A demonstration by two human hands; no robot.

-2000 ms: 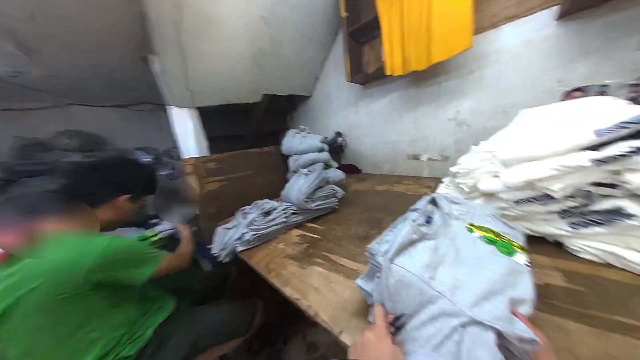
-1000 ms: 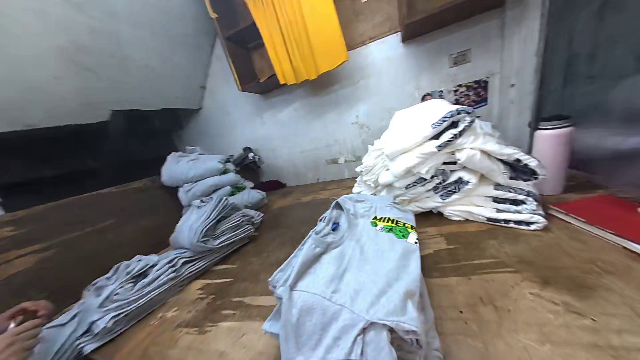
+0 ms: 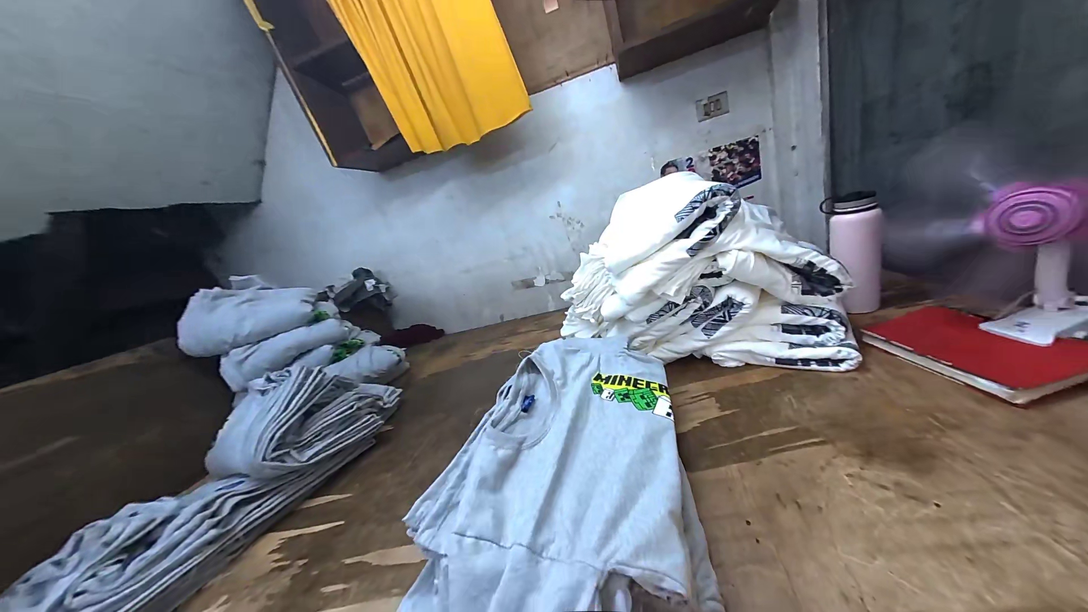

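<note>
Neither of my hands is in the head view. A small stack of grey T-shirts (image 3: 569, 476) lies on the wooden table (image 3: 850, 510) at the bottom centre, with its necklines toward the upper left and a green, yellow and black print on the top shirt. Along the left runs a long row of layered grey shirts (image 3: 195, 535), and rolled grey bundles (image 3: 255, 319) are piled at its far end. Behind the centre stack rises a tall heap of folded white garments (image 3: 714, 280) with black patterned prints.
A pink bottle (image 3: 857, 255) stands right of the white heap. Beside it lies a red book or folder (image 3: 986, 348) with a running pink fan (image 3: 1033, 221) on it. An open shelf with a yellow curtain (image 3: 433, 68) hangs on the wall.
Two seconds ago both my hands were at the grey stack; now they are out of view. The view has swung right, so the person in green is no longer seen.
</note>
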